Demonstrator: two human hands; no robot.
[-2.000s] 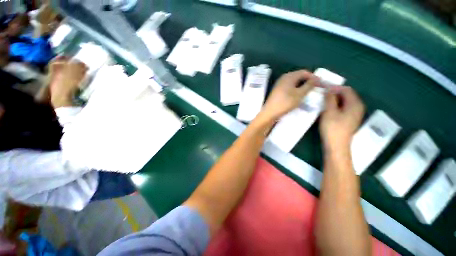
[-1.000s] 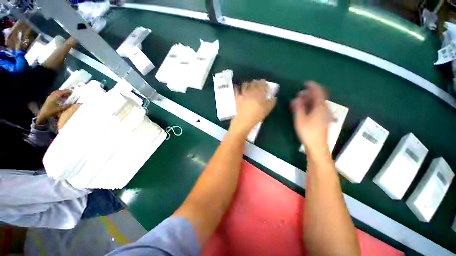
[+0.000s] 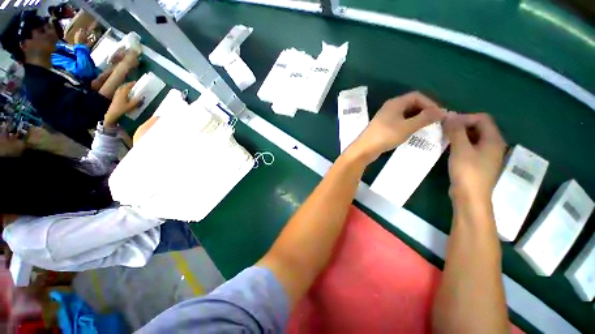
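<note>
A long white carton (image 3: 410, 164) with a black barcode lies slanted on the green conveyor belt (image 3: 385, 65), its near end over the pale edge rail. My left hand (image 3: 403, 122) and my right hand (image 3: 475, 140) meet at its far narrow end, fingertips pinching there. The end flap is mostly hidden by my fingers. Another white carton (image 3: 353, 116) lies just left of my left hand, partly covered by it. Closed-looking cartons (image 3: 520, 189) lie to the right of my right hand.
Several ragged-ended cartons (image 3: 303, 79) lie farther left on the belt. A pink-red pad (image 3: 372, 280) is under my forearms. A large white stack (image 3: 179, 163) with a string loop (image 3: 263, 158) stands left, by a metal post (image 3: 189, 55). Other workers (image 3: 49, 85) are at left.
A second ago my hands were apart, the left over a carton beside the leftmost one. Now that carton is slanted between both hands, which meet at its far end. The view has shifted.
</note>
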